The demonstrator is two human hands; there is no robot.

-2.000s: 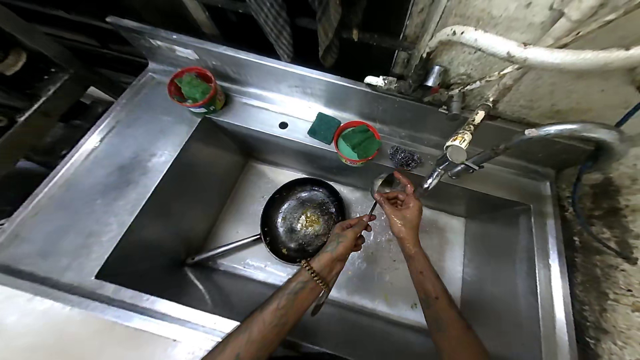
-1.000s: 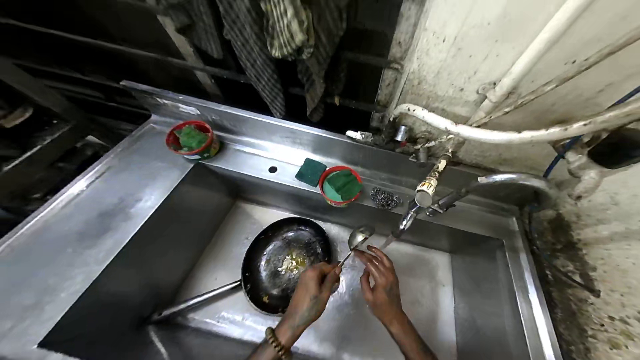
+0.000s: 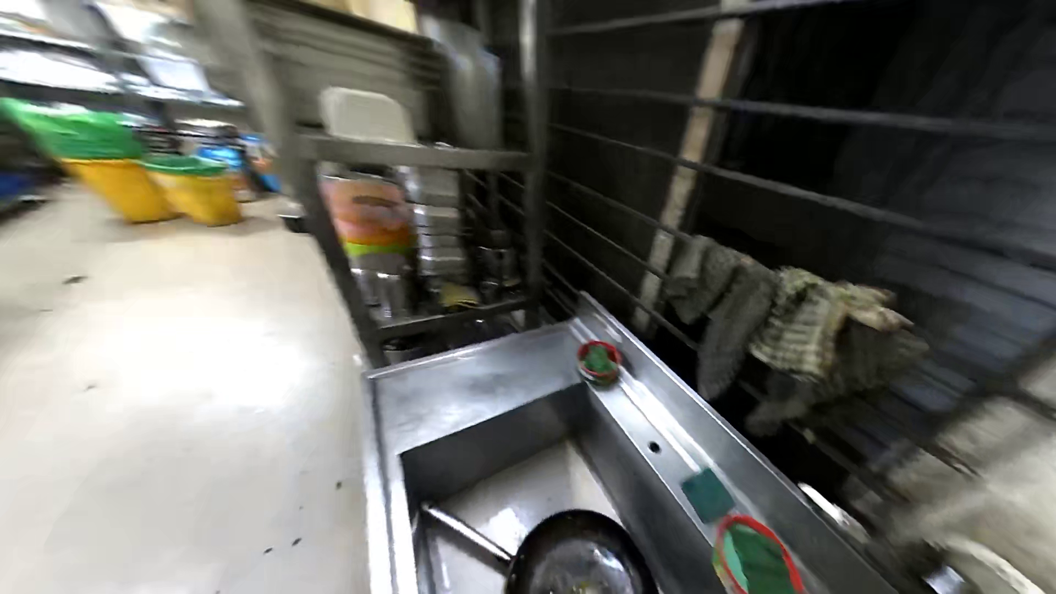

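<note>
Neither of my hands is in view. A dark frying pan [image 3: 582, 557] lies in the stainless steel sink [image 3: 483, 422], cut off by the bottom edge, its metal handle pointing up and left. On the sink's back ledge a green scouring pad [image 3: 708, 495] lies beside a red-rimmed container [image 3: 755, 557] with green scouring material in it. Farther along the ledge stands another red-rimmed container [image 3: 599, 363], also holding a green pad. The ladle seen earlier is out of view.
Cloths [image 3: 796, 318] hang over metal bars behind the sink. A metal rack [image 3: 412, 155] with stacked containers stands past the sink's far end. Yellow bins [image 3: 198, 194] with green liners stand on the pale floor [image 3: 190, 371] at the left.
The view has swung far to the left and up, bringing the floor, rack and bins into sight. Both my hands and the ladle have left the view.
</note>
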